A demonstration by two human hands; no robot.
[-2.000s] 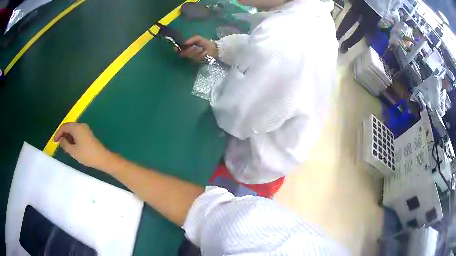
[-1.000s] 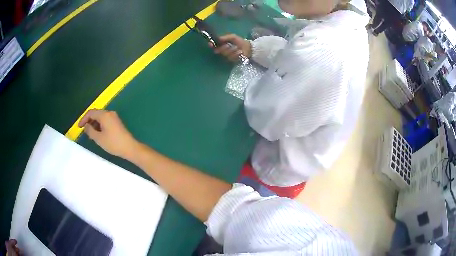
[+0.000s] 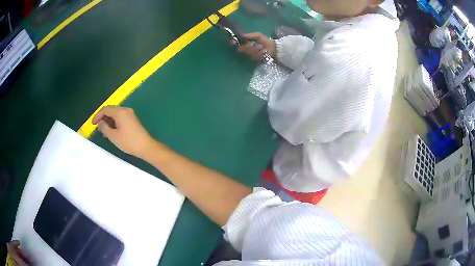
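Observation:
A dark glossy tablet-like panel [image 3: 78, 228] lies flat on a white foam sheet [image 3: 120, 195] at the lower left. My right hand [image 3: 122, 130] rests on the bench beyond the foam's far edge, by the yellow tape, with fingers curled; I see nothing in it, but its palm side is hidden. My left hand [image 3: 18, 253] shows only in part at the foam's left edge, cut off by the picture's rim; its grip cannot be told. Neither hand touches the panel.
Green bench mat [image 3: 208, 114] with yellow tape [image 3: 151, 67]. A neighbour in a white striped smock [image 3: 333, 93] sits at the right, holding a dark tool [image 3: 229, 30] near bubble wrap [image 3: 266, 78]. A document board [image 3: 16, 56] is at the upper left. White trays [image 3: 421, 166] stand beyond the aisle.
The view has shifted left, so the foam, panel and neighbour appear further right. Part of my left hand has come into view at the lower left. My right hand keeps its curled pose.

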